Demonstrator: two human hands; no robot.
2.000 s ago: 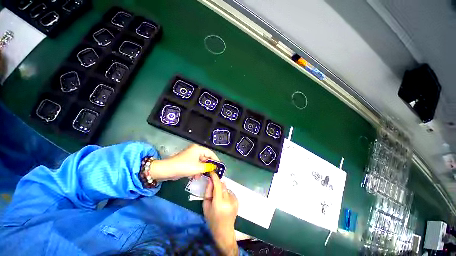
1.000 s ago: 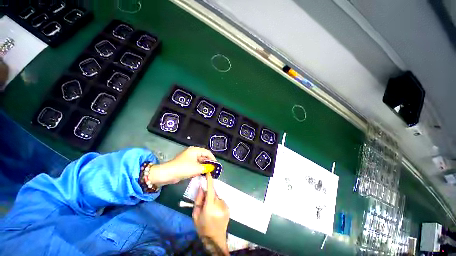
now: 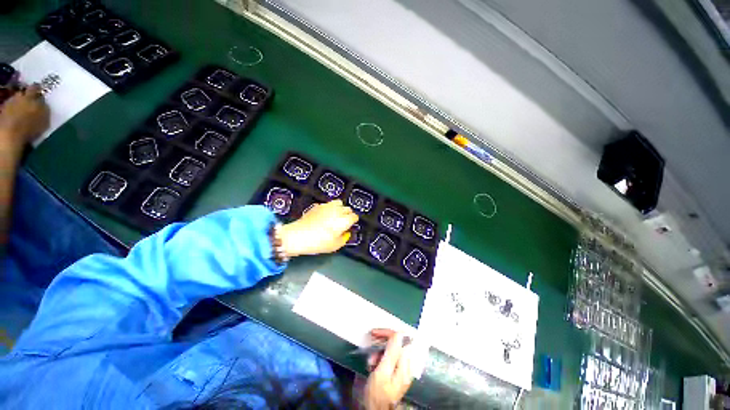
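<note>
A black foam tray (image 3: pixel 396 271) with two rows of pockets lies on the green bench, holding black square housings with pale rims. My left hand (image 3: pixel 320 229), with a yellow finger cot, reaches over the tray's lower row, fingertips bent down at a housing (image 3: pixel 354 235); whether it grips it is hidden. My right hand (image 3: pixel 391 370) is at the lower edge, blurred, closed on a slim dark stick, possibly tweezers (image 3: pixel 368 349). It is beside the right end of a narrow white strip (image 3: pixel 340 304).
A parts sheet (image 3: pixel 472 320) with small dark pieces lies right of the tray, then a blue item (image 3: pixel 549 372) and clear blister trays (image 3: pixel 612 320). A larger foam tray (image 3: pixel 152 178) is at left. Another person's hand (image 3: pixel 24 112) is at far left. A marker (image 3: pixel 471 146) lies on the ledge.
My left hand has moved up from the bench front to the tray, and the housing it held is no longer seen there. My right hand has moved right and down, away from it.
</note>
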